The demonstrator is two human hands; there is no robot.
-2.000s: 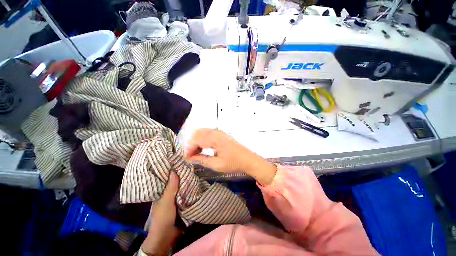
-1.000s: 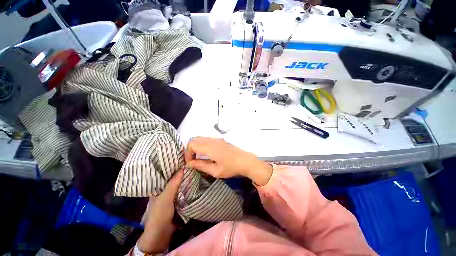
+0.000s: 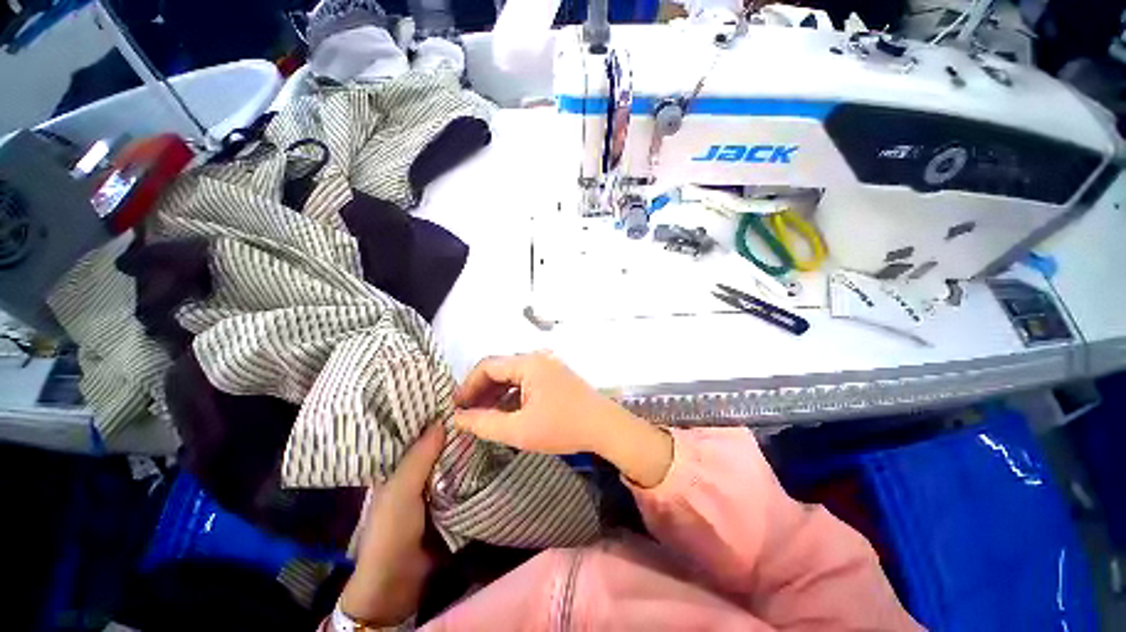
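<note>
A striped garment panel (image 3: 358, 401), cream with dark stripes, lies bunched at the table's front edge and over my lap. My left hand (image 3: 401, 519) grips it from below, its fingers partly hidden by the cloth. My right hand (image 3: 531, 401) is at the cloth's right side, thumb and fingertips pinched together at a fold near my left thumb. Whether the fingertips hold cloth or a fine thread is too small to tell. Dark fabric (image 3: 401, 253) is joined to the striped heap at left.
The white sewing machine (image 3: 753, 136) stands behind, its presser foot area (image 3: 632, 216) without cloth under it. Black snips (image 3: 762, 309), green and yellow loop handles (image 3: 780, 241), a grey metal piece (image 3: 683, 238) and white paper (image 3: 874, 303) lie on the table. Blue plastic (image 3: 975, 531) hangs at right.
My right hand has moved down and left from above the cloth to the fold beside my left thumb. The small white thing seen at its fingers earlier no longer shows.
</note>
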